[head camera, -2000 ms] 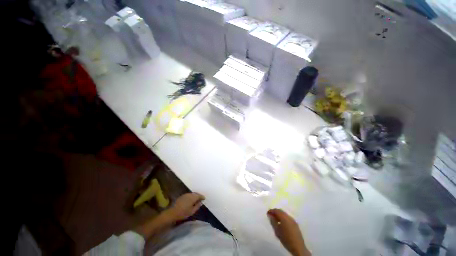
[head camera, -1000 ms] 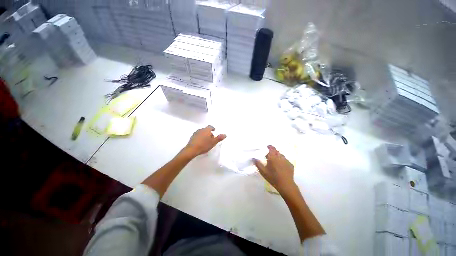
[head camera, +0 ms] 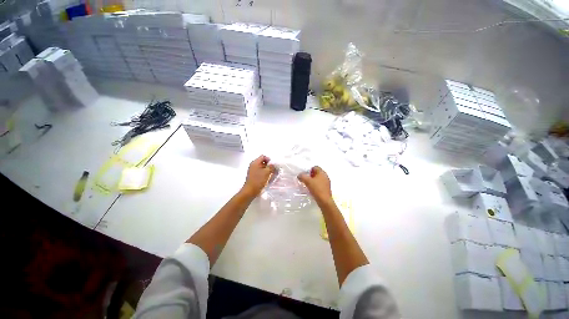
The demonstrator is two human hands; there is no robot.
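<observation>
A clear, shiny plastic bag (head camera: pixel 287 194) lies at the middle of the white table (head camera: pixel 249 249). My left hand (head camera: pixel 258 176) pinches its upper left part, and my right hand (head camera: pixel 317 183) pinches its upper right part. Glare hides fine detail of the bag; something faintly pinkish shows in or under it. A yellow-edged sheet (head camera: pixel 327 225) lies just below my right hand, partly covered by my forearm.
Stacked white boxes (head camera: pixel 219 96) stand behind my hands, with a black cylinder (head camera: pixel 301 81) and white items (head camera: pixel 362 138) to the right. Black cables (head camera: pixel 150 118) and yellow-edged sheets (head camera: pixel 135 178) lie left. More boxes (head camera: pixel 474 233) fill the right side, some open-topped.
The view has turned to the right and levelled. My hands, earlier apart beside the bag, have closed their fingers on it, and the bag looks spread between them.
</observation>
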